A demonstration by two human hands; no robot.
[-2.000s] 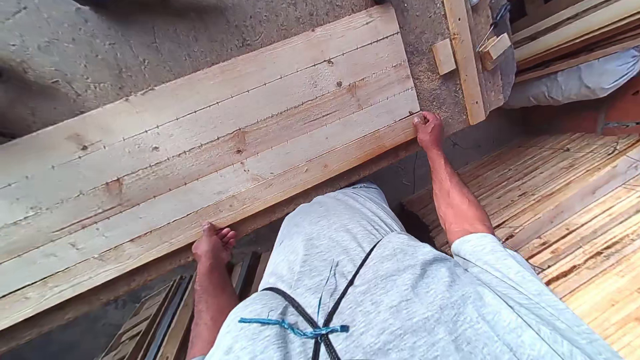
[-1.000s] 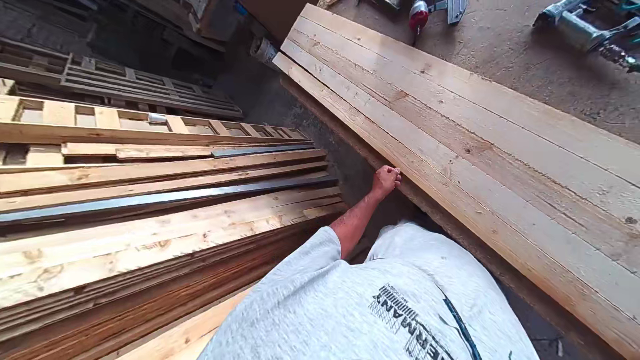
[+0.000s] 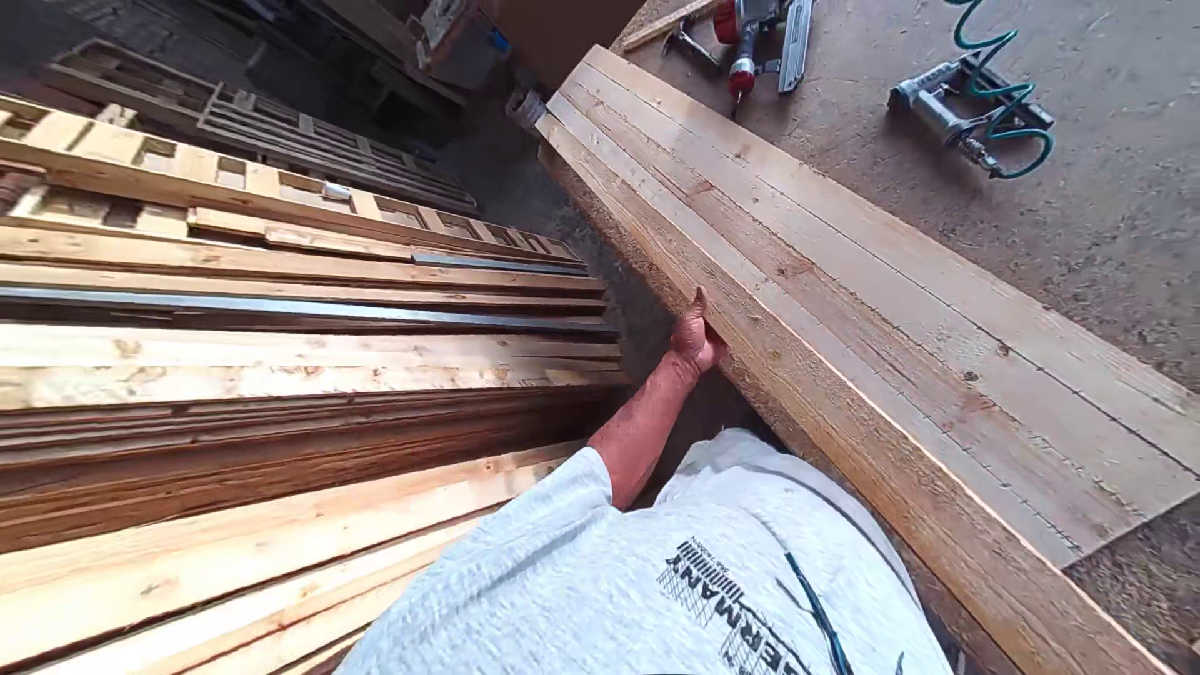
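Several long pale boards (image 3: 900, 309) lie side by side on a worktable. Along their near side, a longer-reaching board (image 3: 844, 427) is tilted up, its broad face turned toward me. My left hand (image 3: 696, 339) grips that board's lower edge near the middle, thumb up against its face and fingers curled beneath, partly hidden. My right hand is out of view.
A pneumatic nailer (image 3: 745, 47) with red parts lies beyond the boards. Near it is another pneumatic tool (image 3: 947, 112) with a green coiled hose (image 3: 1017, 89). Stacked timber (image 3: 281, 375) fills the left side, with a slatted wooden frame (image 3: 262, 183) behind it.
The near board lay flat beside the others and is now tilted up. My left hand has shifted from its top edge to its underside. The view has swung left, and my right hand has left it.
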